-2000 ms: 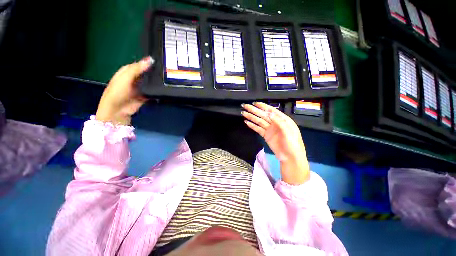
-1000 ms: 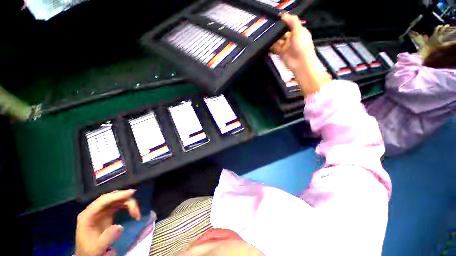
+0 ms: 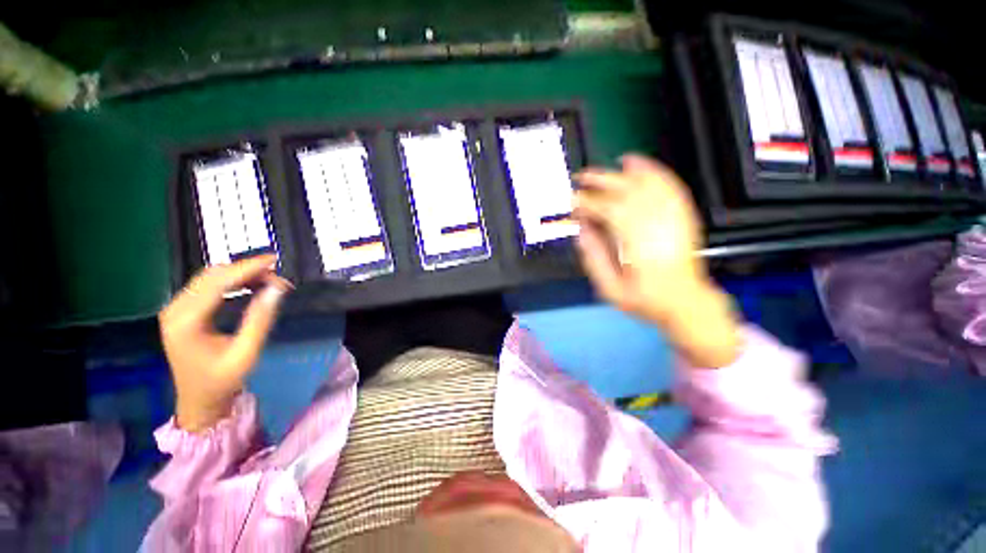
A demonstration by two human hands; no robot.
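Observation:
A black phone tray (image 3: 391, 194) lies on the green bench in front of me, with a row of several lit smartphones (image 3: 445, 194) in its slots. Their screens are mostly white, with orange or red bands near the bottom. My left hand (image 3: 222, 335) is at the tray's near left corner, thumb and fingers apart, nothing held; whether it touches the tray is unclear. My right hand (image 3: 643, 243) is blurred at the tray's right end, over its edge beside the rightmost phone. Its fingers are partly spread and no held object shows.
Stacked trays (image 3: 703, 130) with a row of lit phones stand at the right. A dark strip (image 3: 357, 54) runs along the bench's far side. A yellow-green tube (image 3: 38, 70) is at the far left. Pink sleeves of neighbours show at both sides.
The tray that my right hand carried a second ago is out of it; trays stand stacked at the right. My right hand has come back to the front tray. My left hand has reached its near left corner.

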